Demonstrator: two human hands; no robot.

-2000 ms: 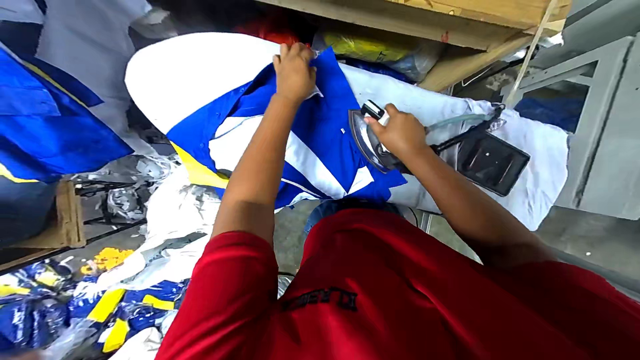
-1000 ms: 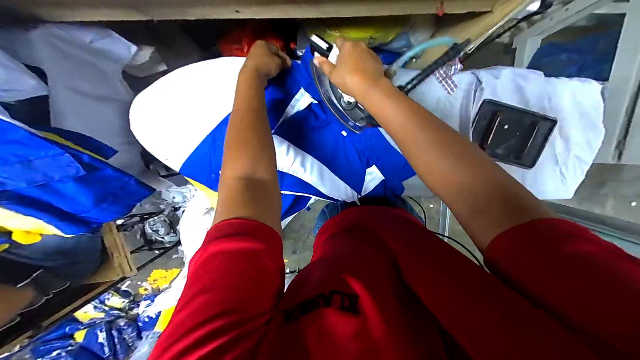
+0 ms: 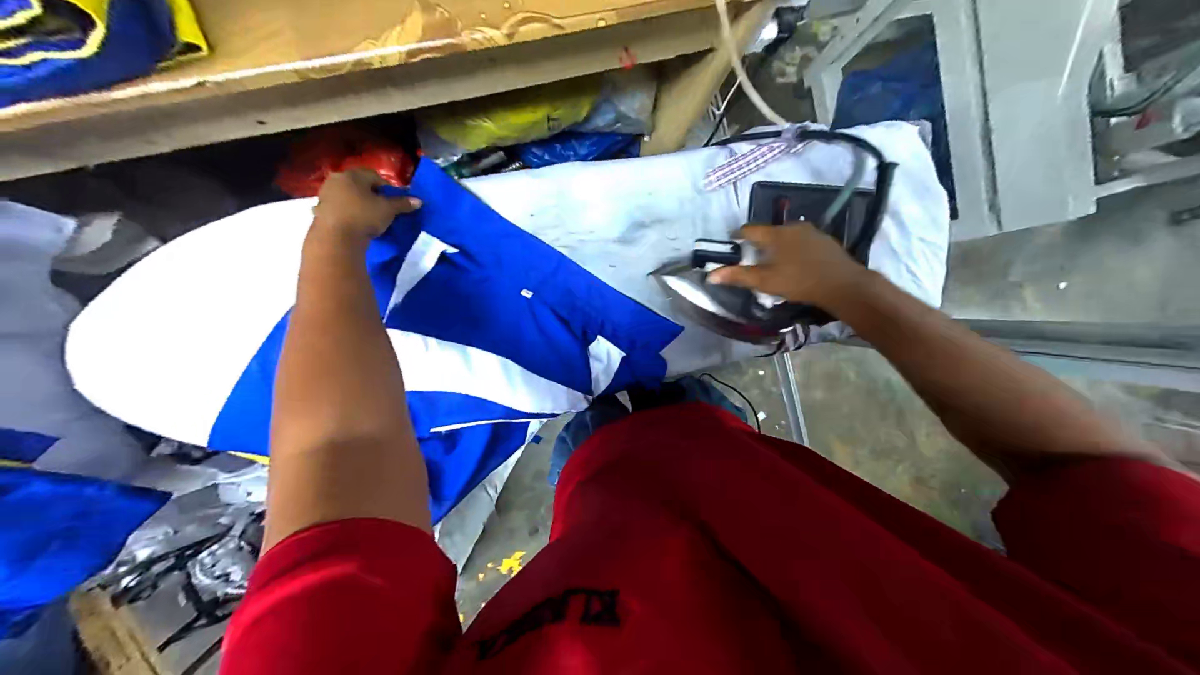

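A blue and white garment (image 3: 487, 291) lies over the left and middle part of a white-covered ironing board (image 3: 600, 216). My left hand (image 3: 361, 202) pinches the garment's upper edge near the board's far side. In my right hand (image 3: 797, 272) is a steam iron (image 3: 731, 300) with a black and white handle, its tip pointing left. The iron is off the garment, to its right, partly over a dark iron rest (image 3: 816, 211). Whether its soleplate touches the board cannot be told.
A wooden table (image 3: 422, 47) with folded blue and yellow cloth (image 3: 94, 47) runs along the far side. Plastic-wrapped bundles (image 3: 525, 117) lie beneath it. The iron's hose (image 3: 844, 178) curves at the board's right end. More blue cloth (image 3: 66, 525) lies at left; a grey metal frame (image 3: 1022, 122) stands at right.
My right hand has moved the iron off the garment, rightward toward the iron rest. My left hand still holds the garment's far edge. The view has shifted.
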